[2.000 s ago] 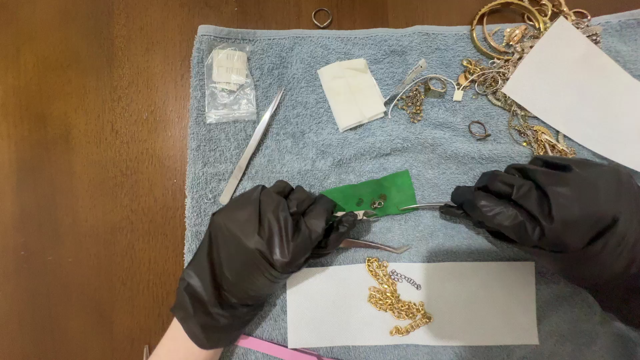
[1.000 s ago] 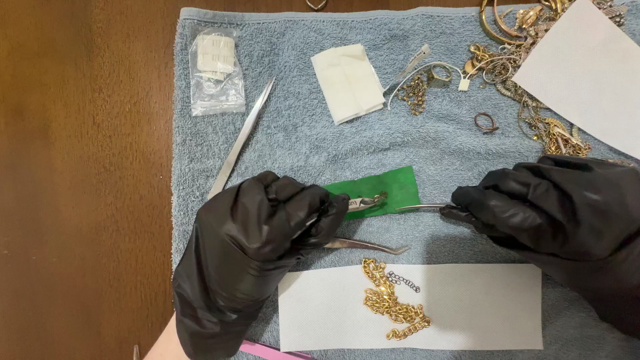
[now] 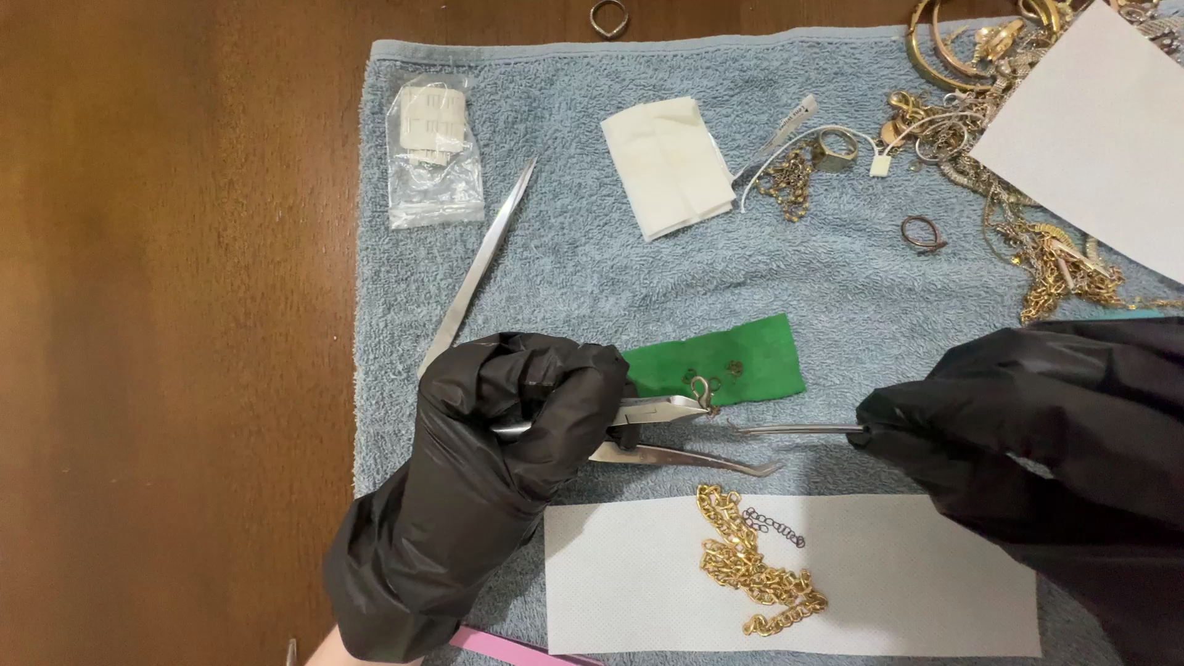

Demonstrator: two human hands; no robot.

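My left hand (image 3: 490,472), in a black glove, is closed around small pliers (image 3: 657,409). At their tips is a small lobster clasp (image 3: 702,390), over the lower edge of a green strip (image 3: 768,356). My gloved right hand (image 3: 1017,435) grips slim metal tweezers (image 3: 795,429), whose tips are just right of the pliers' tips, apart from them. Small rings (image 3: 733,368) lie on the green strip. Below the pliers, curved tweezers (image 3: 703,458) lie partly hidden by my left hand. A gold chain (image 3: 758,578) and a short dark chain (image 3: 774,526) rest on a white sheet (image 3: 925,573).
On the blue towel (image 3: 555,268) are straight tweezers (image 3: 481,264), a plastic bag (image 3: 436,194), a folded white cloth (image 3: 668,168), a ring (image 3: 835,150) and a dark ring (image 3: 921,234). Tangled jewelry (image 3: 1064,268) and white paper (image 3: 1101,139) lie upper right. A pink strip (image 3: 518,647) shows below.
The pliers in my left hand have moved off the green strip's middle to its lower edge, and the clasp now shows upright at their tips. Both hands keep their tools.
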